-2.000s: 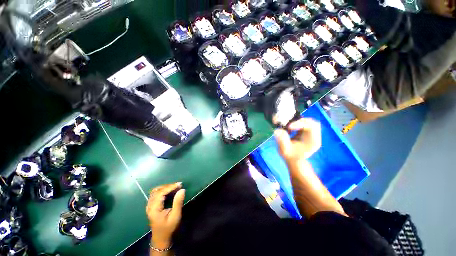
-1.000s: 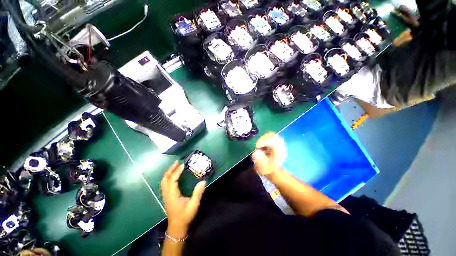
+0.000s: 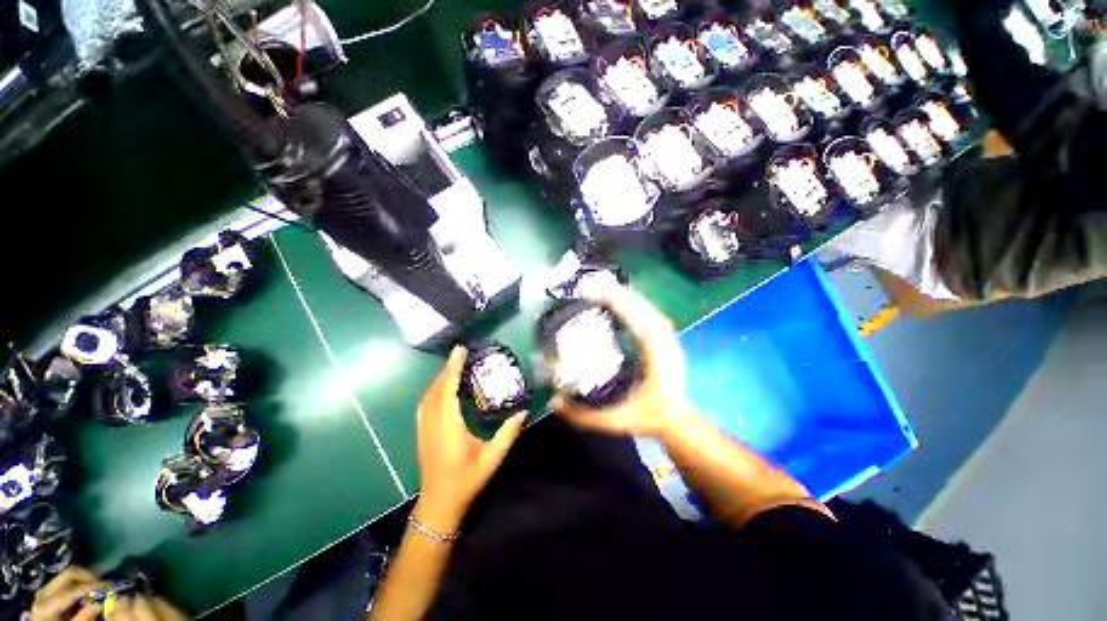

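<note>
My left hand (image 3: pixel 459 439) has its thumb and fingers around a small black unit (image 3: pixel 497 379) with a silver-white centre near the bench edge. My right hand (image 3: pixel 643 376) grips a second, larger-looking black unit (image 3: pixel 588 349) with a bright white centre, just right of the first; it is slightly blurred. Another unit (image 3: pixel 594 285) shows partly behind my right hand. The long black power driver (image 3: pixel 376 218) hangs over the white-grey screw feeder (image 3: pixel 467 243), its tip at the feeder's front. No hand is on the driver.
Dense rows of grouped units (image 3: pixel 728 121) fill the back right, with one unit (image 3: pixel 714 235) in front. Waiting units (image 3: pixel 222 439) cluster at left. A blue bin (image 3: pixel 789 376) is below the bench edge at right. Another person's hands (image 3: pixel 103 600) are at lower left; another person's arm is at right.
My right hand was empty near the bench edge and now grips a unit farther left. My left hand has closed in around the small unit. The whole view has shifted.
</note>
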